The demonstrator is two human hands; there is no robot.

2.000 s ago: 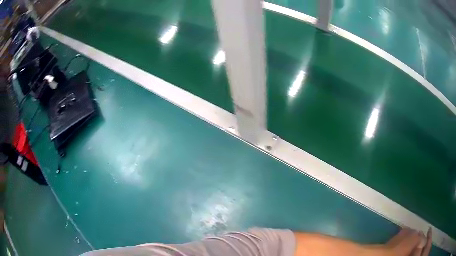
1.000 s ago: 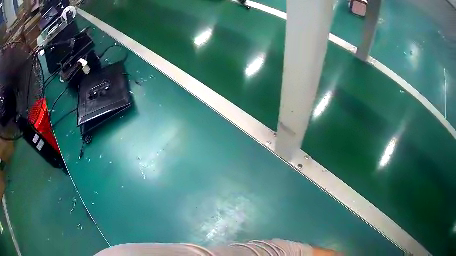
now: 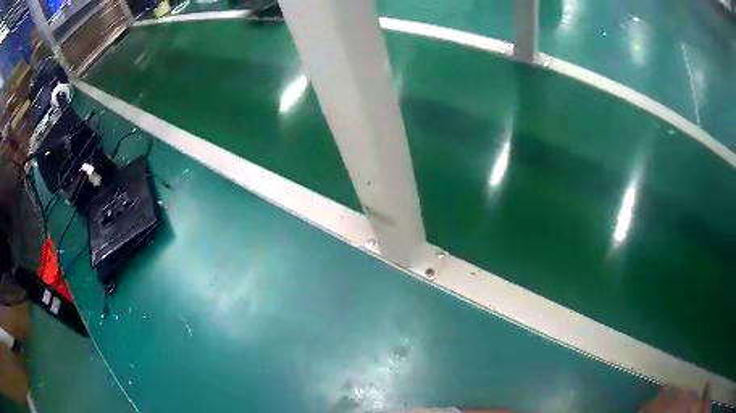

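Note:
Nearest in front are flat black panels point(image 3: 123, 216) with cords, in a pile on the green bench top point(image 3: 258, 314) at the left. A white plug-like piece point(image 3: 90, 173) lies on the pile. My left hand point(image 3: 682, 401) is at the bottom right corner, small, blurred and cut off by the edge, near the white rail. Its fingers and anything in them cannot be made out. A sliver of sleeve and forearm shows at the bottom edge. My right hand is not in view.
A white post point(image 3: 363, 129) stands on the white rail point(image 3: 516, 310). The dark green conveyor belt point(image 3: 460, 161) lies beyond it. A red object point(image 3: 52, 266) and a black fan-like shape point(image 3: 14, 234) are beside the bench at the left edge.
Over the last second the view has swung, so the panel pile and post sit further left. My left hand has come back into the picture at the bottom right.

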